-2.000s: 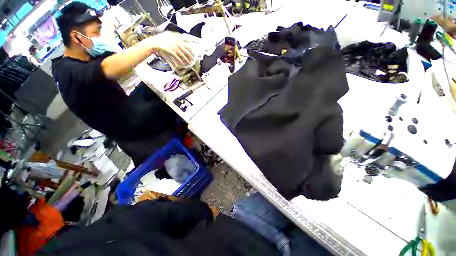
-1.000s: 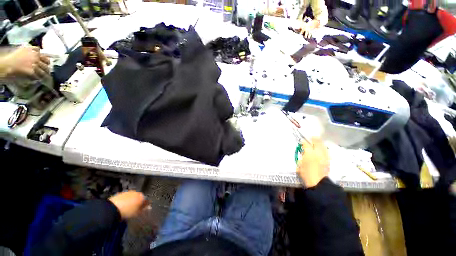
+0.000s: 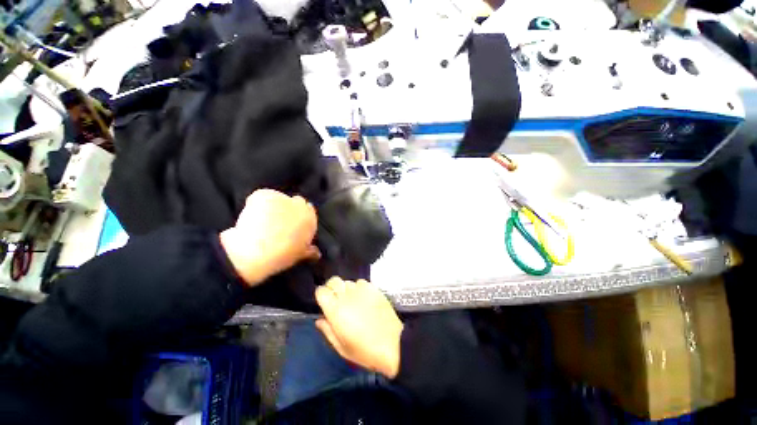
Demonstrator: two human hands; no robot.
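A black garment piece lies heaped left of the needle area and hangs over the table's front edge. My left hand is closed on the cloth near its lower part. My right hand is just below and right of it, fingertips on the cloth at the table edge. The fingertips of both hands are partly hidden in the folds. The white sewing machine with a blue stripe stands behind, its needle area right of the cloth.
Scissors with green and yellow handles lie right of the needle. A black strip drapes over the machine head. Whitish scraps and a thin wooden-coloured handle lie at the right. A blue crate and a cardboard box are below the table.
The view has turned down and closer to the machine. My right hand has left the scissors and my left hand has come up from below the table; both are now at the garment.
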